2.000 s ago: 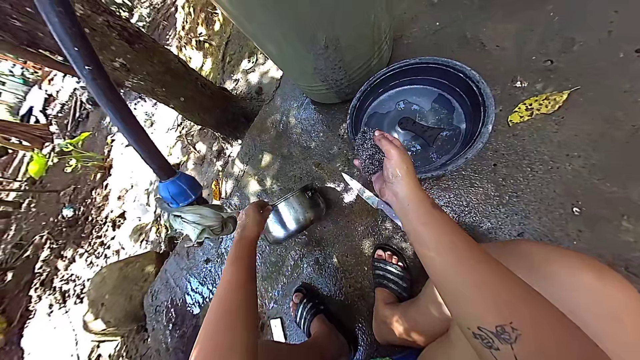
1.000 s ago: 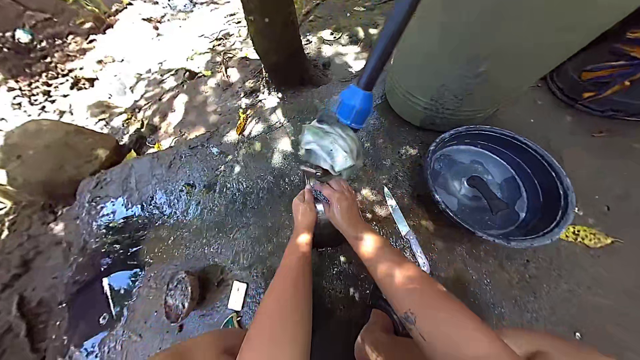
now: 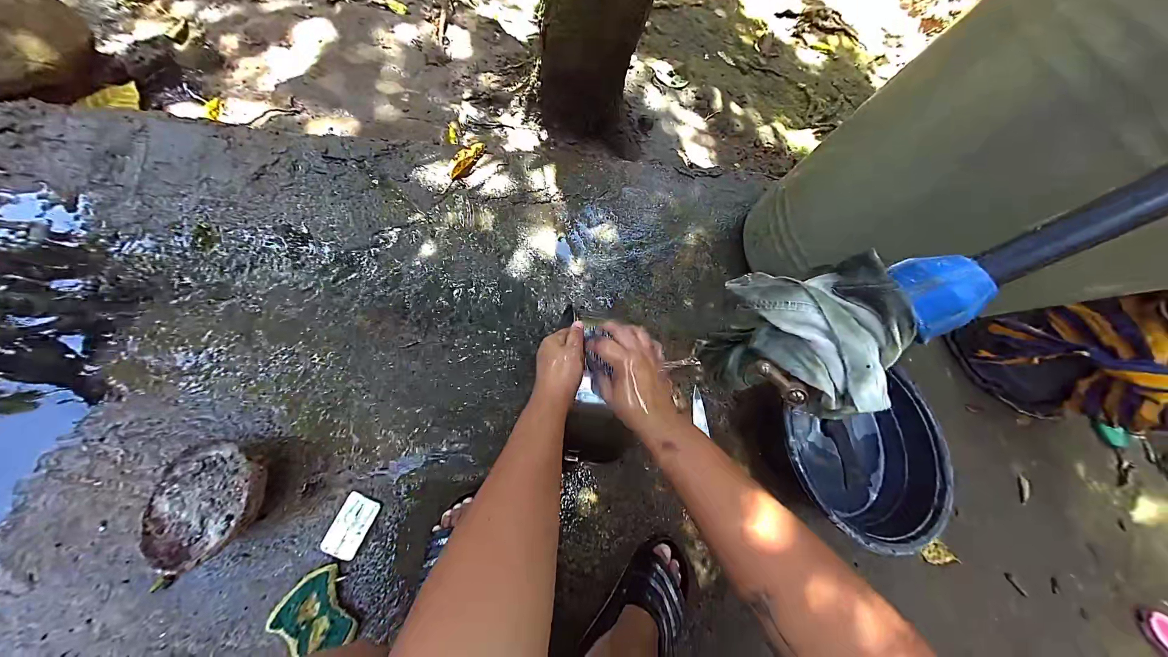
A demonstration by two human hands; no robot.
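Observation:
My left hand [image 3: 558,367] grips the rim of a metal pot [image 3: 598,431], which is held low over the wet ground between my arms. Against the pot, my right hand [image 3: 628,372] presses a dark scouring pad [image 3: 598,351]; this hand is blurred and its fingers look wet. Most of the pot is hidden by my hands and forearms. Just right of my right wrist, the blade of a knife [image 3: 700,412] shows, its handle hidden behind the arm.
A cloth-wrapped tap [image 3: 812,333] with a blue fitting [image 3: 944,294] juts in from the right, above a black basin [image 3: 944,474]. Behind stands a large grey-green barrel [image 3: 949,155]. A tree trunk [image 3: 589,64], a round block [image 3: 203,506], a white bar [image 3: 350,526] and a green patterned piece [image 3: 315,613] lie around.
My right hand, earlier near the basin with the dark pad, has come over to the pot beside my left hand. The view has swung considerably.

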